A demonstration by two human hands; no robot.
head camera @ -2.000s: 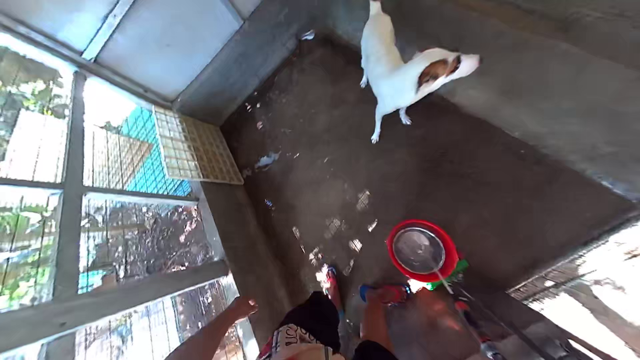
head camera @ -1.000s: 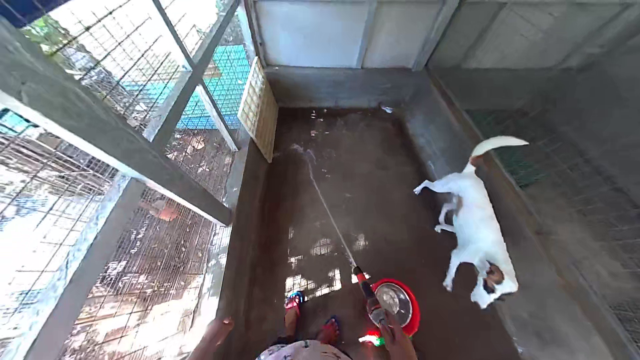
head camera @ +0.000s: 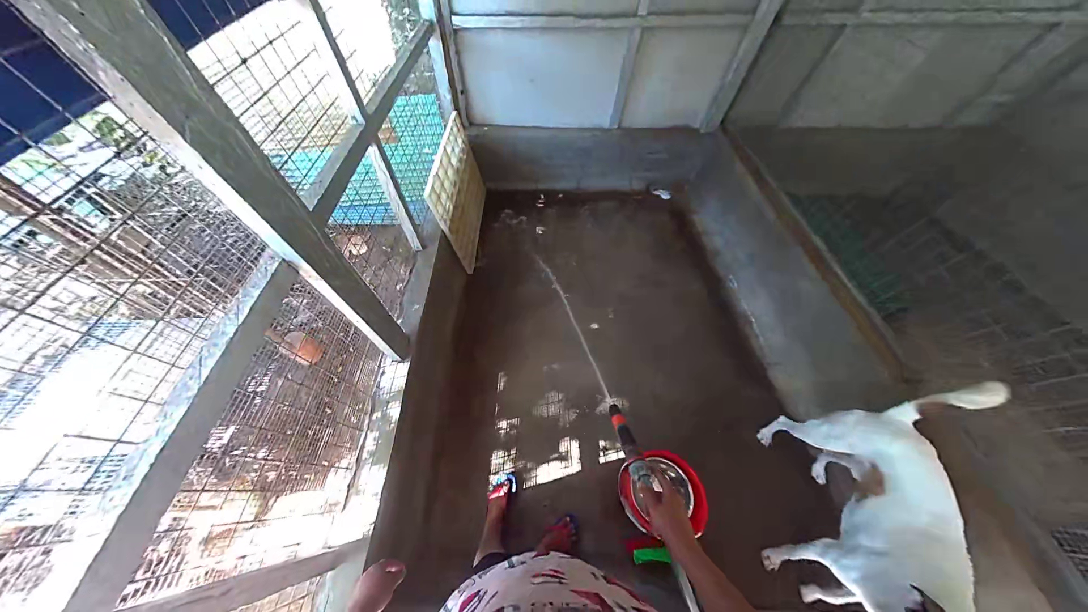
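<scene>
My right hand [head camera: 665,503] grips a hose spray nozzle [head camera: 626,432] with an orange band, and a thin water jet [head camera: 578,327] leaves its tip toward the far left of the wet concrete floor [head camera: 646,289]. Beneath the nozzle and hand is a red basin [head camera: 699,512] with a metal bowl [head camera: 690,486] in or over it. A green object [head camera: 652,555], not clear what, lies below the basin. The hose [head camera: 685,586] runs down beside my forearm. At the lower left my left hand [head camera: 380,583] is away from everything, its fingers partly cut off by the frame edge.
A white and brown dog [head camera: 905,501] stands at the right by the low concrete wall [head camera: 782,280]. Wire mesh in a wooden frame [head camera: 255,195] lines the left. A cream slatted panel [head camera: 459,195] leans in the far left corner. My feet in flip-flops [head camera: 503,488] are on the wet floor.
From the frame one second ago, the dog has moved nearer, toward the lower right. My right hand keeps hold of the nozzle and the jet still runs. The view has turned since two seconds ago.
</scene>
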